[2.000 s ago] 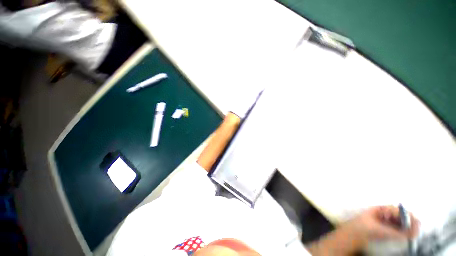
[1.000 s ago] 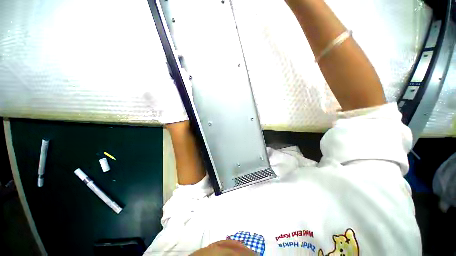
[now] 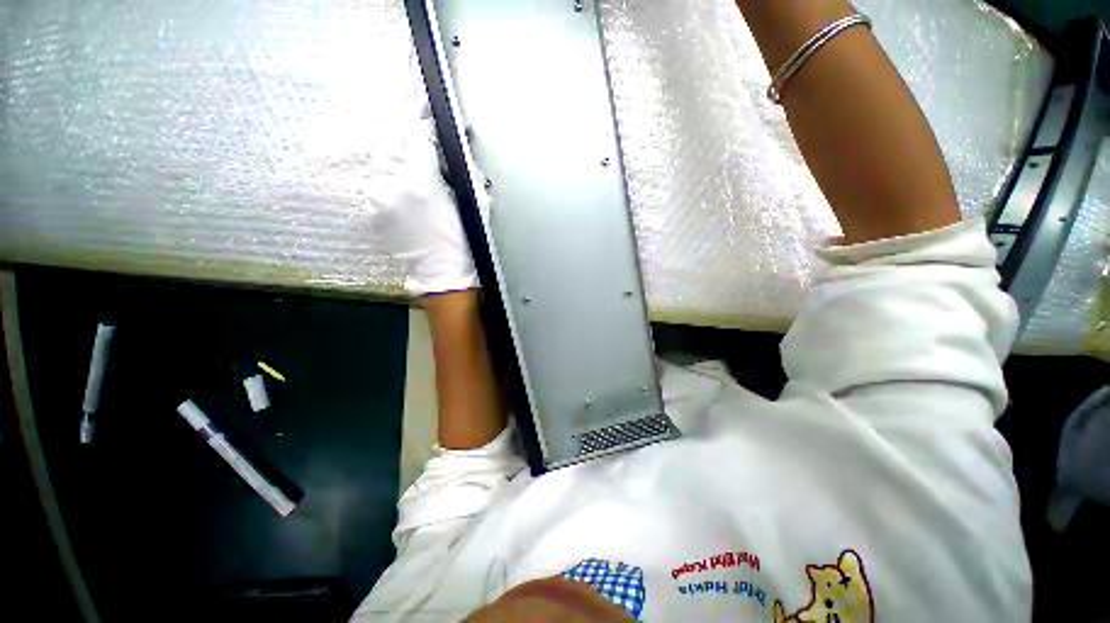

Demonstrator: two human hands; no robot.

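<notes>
The metal chassis [image 3: 566, 243] is a long grey sheet-metal box with a black left edge. It runs from the top edge of the picture down to my shirt, with small fasteners on its face and a perforated end [image 3: 627, 433] nearest me. My left hand [image 3: 429, 229], in a white glove, holds the chassis at its black left edge; its fingers are mostly hidden and blend into the bright padding. My right forearm, with a silvery bracelet, reaches up past the top edge, so my right hand is out of the picture.
Bubble wrap [image 3: 207, 146] covers the bench under the chassis. A dark side table [image 3: 353, 450] at lower left holds two white markers [image 3: 237, 459], a white stub [image 3: 256, 392], a yellow sliver and a dark flat object. Another housing [image 3: 1047, 183] lies at far right.
The view has swung round from the blurred earliest frame. Since one second ago, the chassis appears slightly further right, the gloved left hand shows more clearly, and the right hand remains out of view.
</notes>
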